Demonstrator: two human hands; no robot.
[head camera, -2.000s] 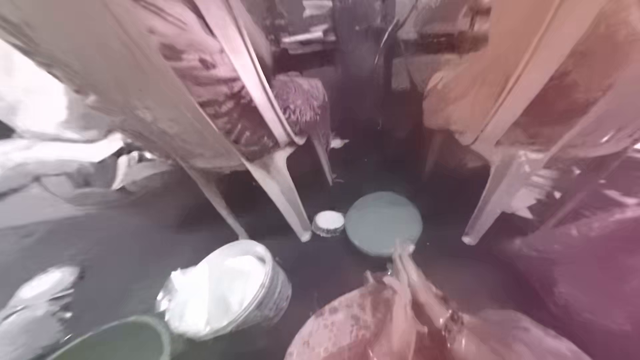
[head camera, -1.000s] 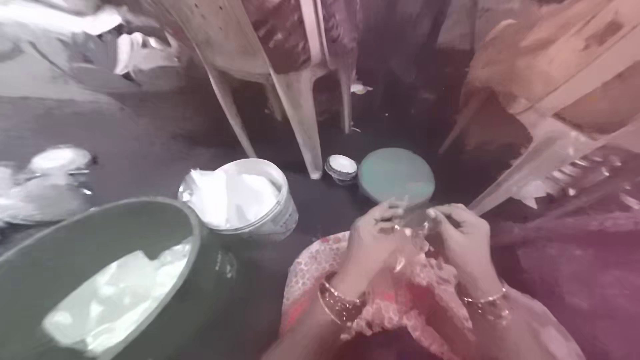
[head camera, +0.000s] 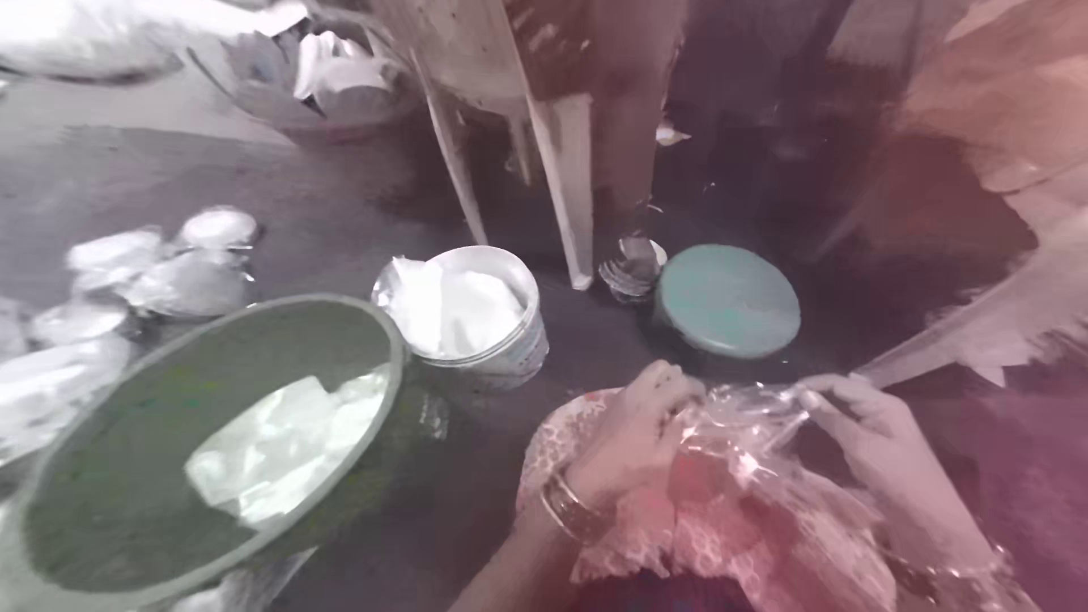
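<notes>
Above my lap, my left hand (head camera: 642, 421) grips one side of a clear plastic bag (head camera: 748, 416), its fingers curled in. The other side of the bag is pinched between the thumb and fingers of my right hand (head camera: 867, 442). Both wrists wear bangles. Just beyond the hands is a round green lid or disc (head camera: 729, 300), with a small stack of round metal-looking pieces (head camera: 631, 274) beside it. Left of these, a white plastic bucket (head camera: 529, 340) holds white material and a plastic liner.
A large green tub (head camera: 391, 374) containing white, plastic-wrapped material stands at the left. Several clear, filled plastic packs (head camera: 191, 280) lie on the floor past it. Plastic chair legs (head camera: 565, 187) come down near the bucket, and another pale chair leg (head camera: 960, 331) slants at the right.
My hands have moved apart, with the clear bag now plainly stretched between them. Two seconds ago they were close together low in the view. The view has swung left, showing more of the green tub.
</notes>
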